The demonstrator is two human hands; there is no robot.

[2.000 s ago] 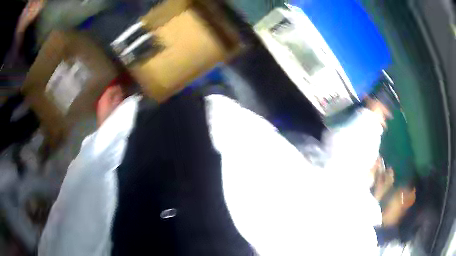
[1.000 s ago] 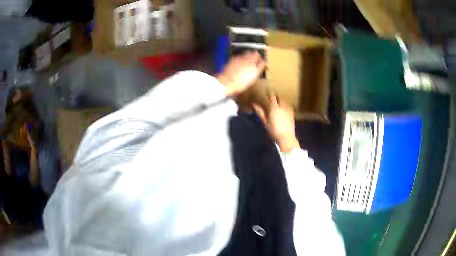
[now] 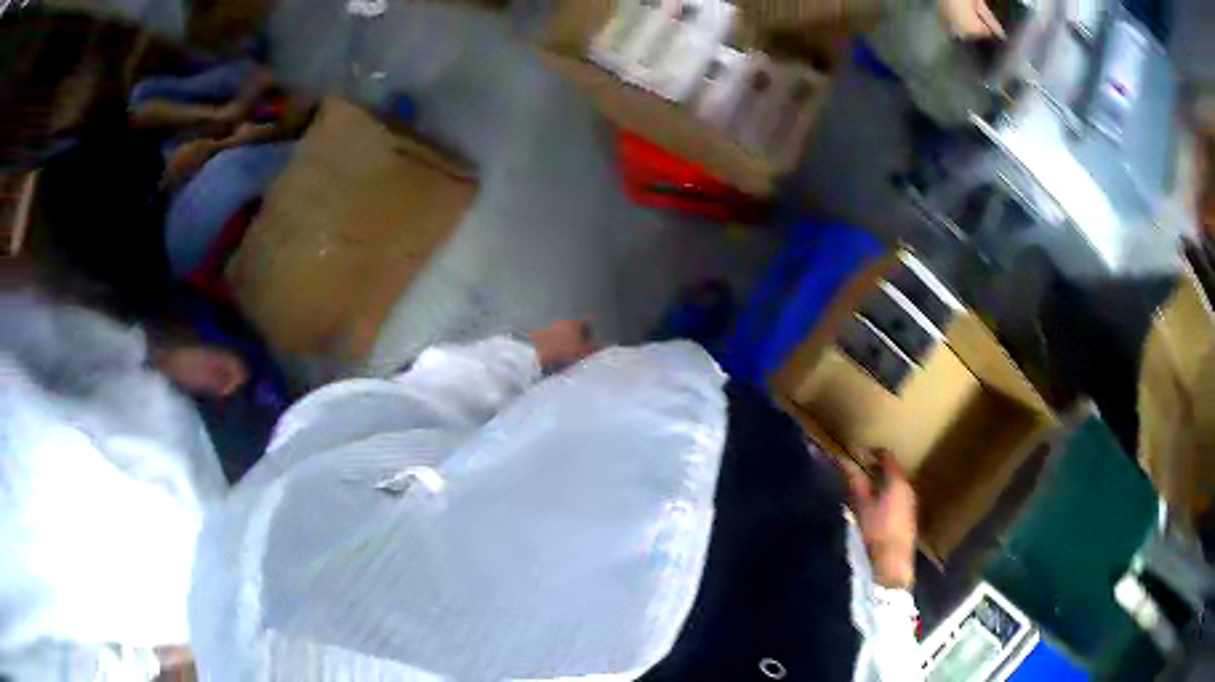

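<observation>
An open brown carton (image 3: 973, 460) stands tilted in view in front of my body, right of centre. Several flat black boxes with white edges (image 3: 899, 327) stand in rows at its far left end; its other end shows bare cardboard. My right hand (image 3: 886, 517) is at the carton's near wall, with bent fingers over the rim. My left hand (image 3: 566, 344) is away from the carton, to the left past my white sleeve; it is small and blurred, its fingers are mostly hidden, and I cannot tell whether it holds anything.
A blue support (image 3: 806, 293) is beside the carton. A carton of white-faced boxes (image 3: 666, 107) is above a red piece (image 3: 686, 180). A large brown carton (image 3: 347, 227) is near a seated person at left. The scale (image 3: 979, 640) is on the green bench (image 3: 1086, 520).
The view has turned left, so the carton and scale sit further right and lower. My left hand has left the black boxes and moved out to the left. My right hand stays by the carton.
</observation>
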